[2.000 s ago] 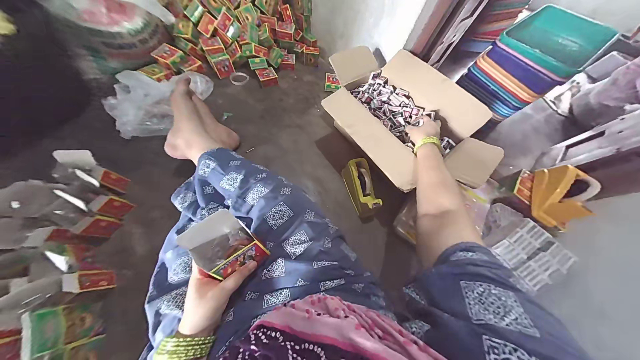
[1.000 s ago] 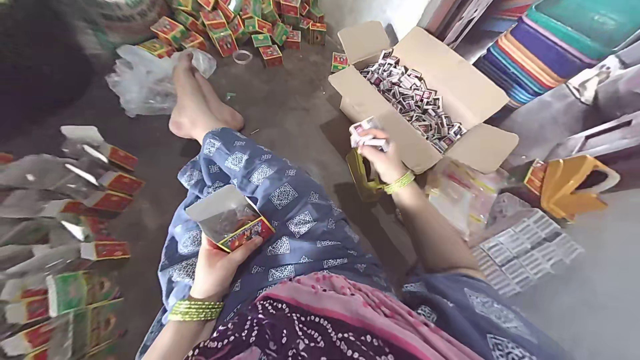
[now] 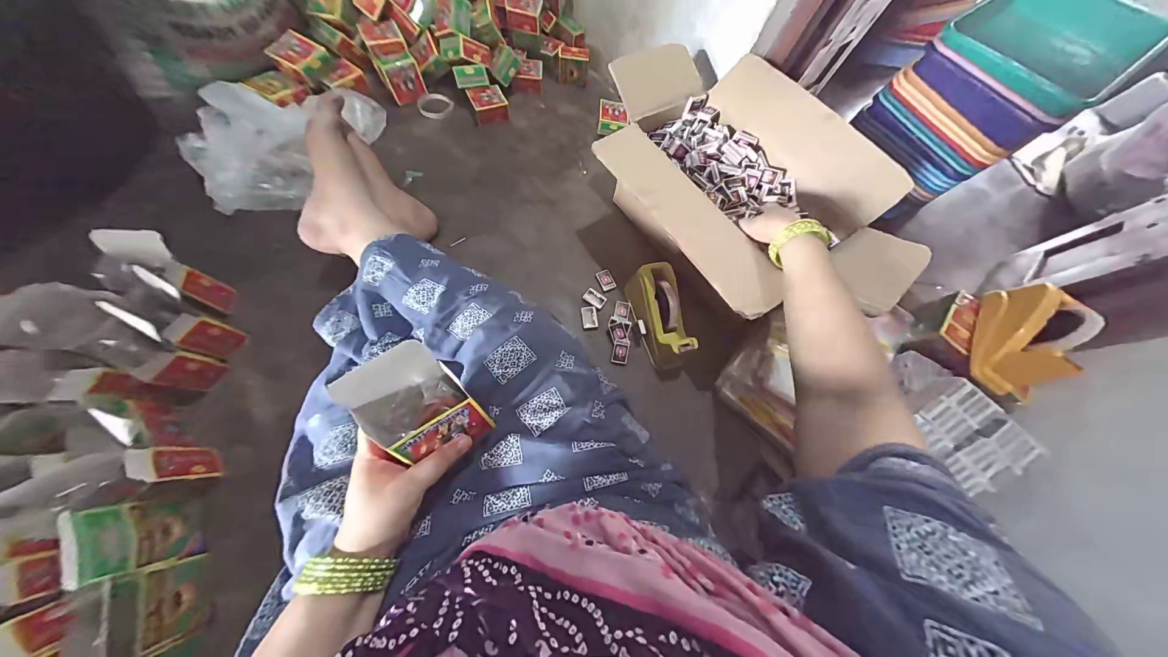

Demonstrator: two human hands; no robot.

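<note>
In my left hand (image 3: 392,488) is a small printed cardboard box (image 3: 443,429) with its lid flap up and clear plastic film inside; the hand rests over my lap. My right hand (image 3: 769,224) reaches into a large open carton (image 3: 698,228), its fingers hidden among a heap of small matchbox-like boxes (image 3: 725,160). Several similar little boxes (image 3: 620,330) lie on the floor beside a yellow tape dispenser (image 3: 662,315), left of the carton.
Open printed boxes (image 3: 187,370) with plastic film stand at the left. Closed printed boxes (image 3: 397,68) are piled at the top, near a plastic bag (image 3: 246,151) and a tape ring (image 3: 435,106). Stacked plastic tubs (image 3: 967,100) and a yellow-orange dispenser (image 3: 1022,342) are at the right.
My right hand held small boxes over the tape dispenser a second ago; it is now back in the carton. Several small boxes now lie on the floor beside the dispenser. My left hand keeps the printed box.
</note>
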